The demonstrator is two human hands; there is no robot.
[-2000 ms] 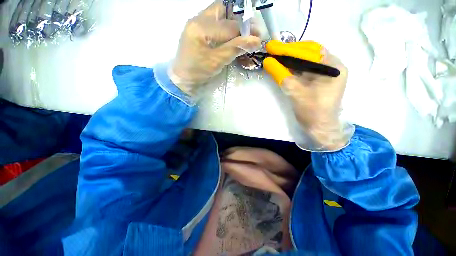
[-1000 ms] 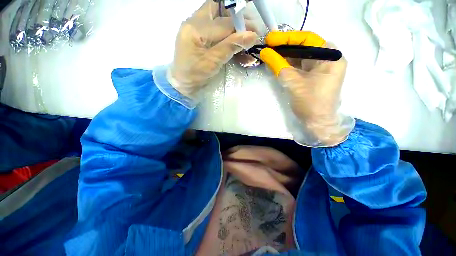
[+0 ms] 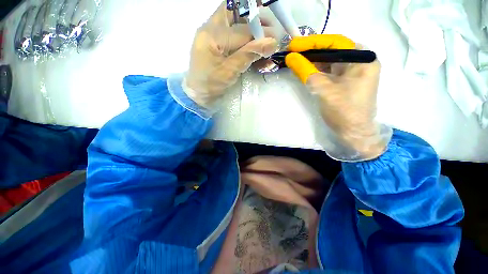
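My gloved left hand (image 3: 222,61) holds a headset-like unit (image 3: 267,65) with its fingers at the unit's silver and dark end. Pale flex strips (image 3: 283,18) run from there up to a small silver-black module (image 3: 247,7), partly cut off by the top edge. My gloved right hand (image 3: 342,91), with orange-yellow finger cots, grips a slim black tool (image 3: 342,55). The tool's tip is at the unit, beside my left fingertips; exact contact cannot be told. A thin dark loop (image 3: 327,18) shows above the right hand.
Several similar units with silver ends (image 3: 51,35) lie in clear film at the far left of the white tabletop (image 3: 134,37). A crumpled white heap of wipes (image 3: 455,53) lies at the right. A dark object (image 3: 5,83) is at the left edge.
The right hand and black tool have moved slightly right, and the tool lies more level than at first. The module has shifted left and is tilted.
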